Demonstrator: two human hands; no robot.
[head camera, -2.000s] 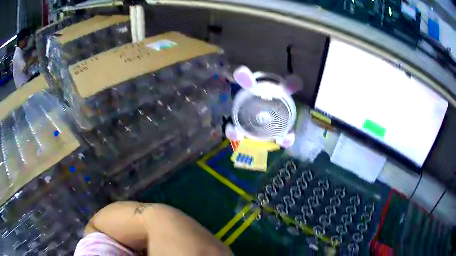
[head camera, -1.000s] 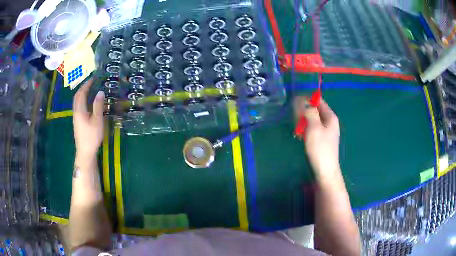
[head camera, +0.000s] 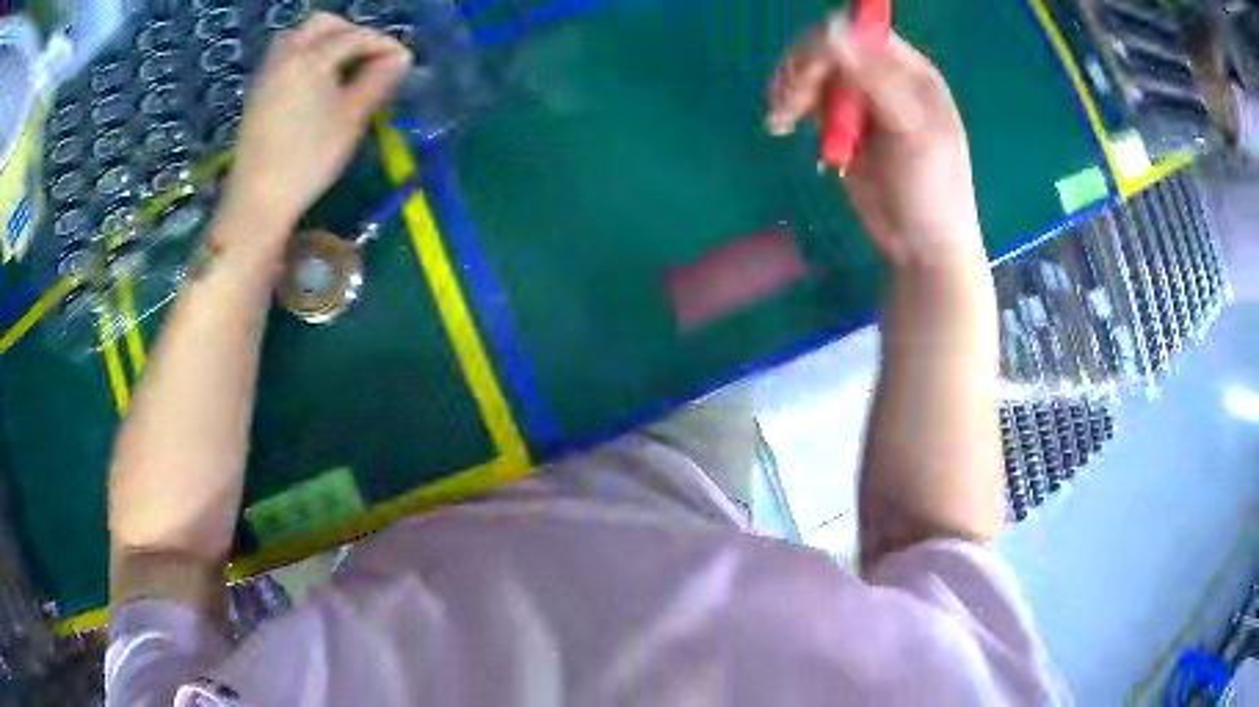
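My right hand (head camera: 904, 145) is at the upper right, shut on a red probe (head camera: 845, 127) that points down above the green mat. My left hand (head camera: 311, 118) is over the right part of the filled blister tray (head camera: 145, 104), its fingertips curled close together; whether they hold a unit cannot be seen. The tray has rows of silver-black rings and is cut off by the picture's edge. The gold-brown contact disc (head camera: 318, 274) lies on the mat beside my left wrist, its lead running up right. A flat dark red pad (head camera: 735, 279) lies on the mat between my hands.
The green mat (head camera: 608, 207) has yellow and blue tape lines. A light green patch (head camera: 304, 507) is near its front edge. Stacked trays (head camera: 1105, 297) stand at the right beside the bench. Part of the white fan (head camera: 21, 83) shows at the left edge.
The view has turned, so the tray and disc now sit further left. My left hand has moved from the tray's left side to its right part. The right hand still holds the probe.
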